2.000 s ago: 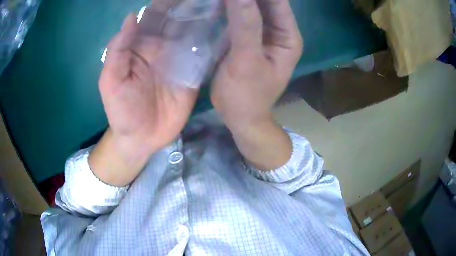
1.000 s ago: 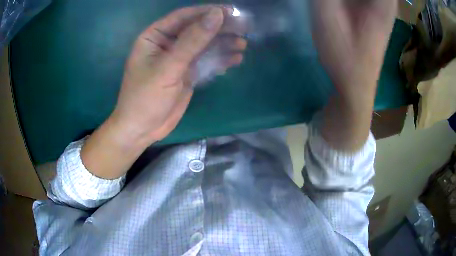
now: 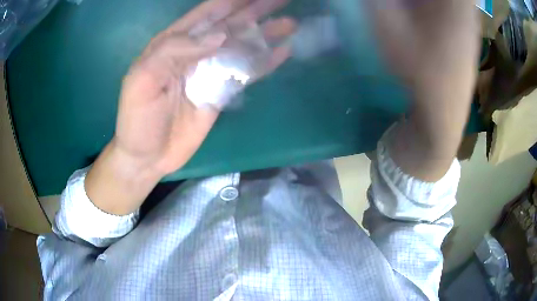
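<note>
A small clear plastic bag (image 3: 215,82) with a bright white glare lies in my left hand (image 3: 171,94), across the palm and fingers. My left hand is palm up above the green mat (image 3: 282,123). My right hand (image 3: 430,53) is a blur at the upper right, partly cut off by the top edge, and its fingers cannot be made out. A faint bluish-white see-through patch (image 3: 318,38) shows between the hands; I cannot tell what it is.
Crumpled clear plastic (image 3: 20,23) lies at the upper left. Torn brown kraft paper (image 3: 515,126) with dark thin parts is at the right edge. A cardboard wall (image 3: 23,200) stands at the left. More clear plastic (image 3: 493,258) shows at the lower right.
My right hand has moved away from my left hand to the upper right. My left hand has shifted slightly left and opened flatter under the bag. The view has turned a little.
</note>
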